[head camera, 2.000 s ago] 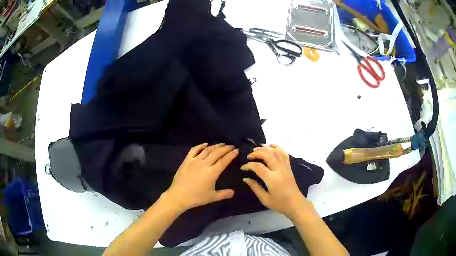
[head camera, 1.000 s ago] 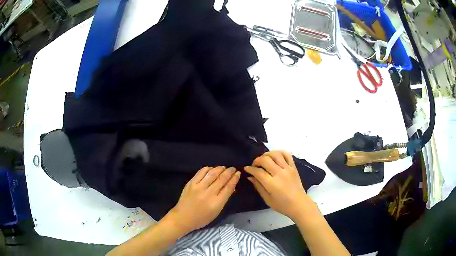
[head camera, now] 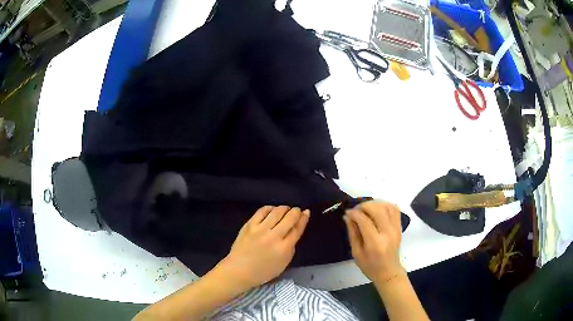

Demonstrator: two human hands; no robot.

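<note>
A large black garment piece (head camera: 213, 138) lies over the table and over a grey padded board (head camera: 75, 193), whose rounded end shows at the left. My left hand (head camera: 270, 237) lies flat on the cloth near its front edge, fingers together. My right hand (head camera: 377, 237) is at the cloth's right end, fingertips bent together at its edge; the fingertips are slightly blurred. A small pale strip (head camera: 332, 208) shows in the cloth between my hands. The steam iron (head camera: 462, 202) rests to the right of my right hand, apart from it, its point towards the cloth.
Black-handled shears (head camera: 367, 63), a metal tray (head camera: 401, 31), a small orange piece (head camera: 400, 70) and red-handled scissors (head camera: 470, 100) lie at the back right. A blue bin (head camera: 509, 66) stands in the far right corner. A blue bar (head camera: 125, 56) runs at the left. The iron's hose hangs at the right.
My right hand has moved right, away from my left hand, which stays on the cloth. The pale strip now shows between them. The iron lies where it was.
</note>
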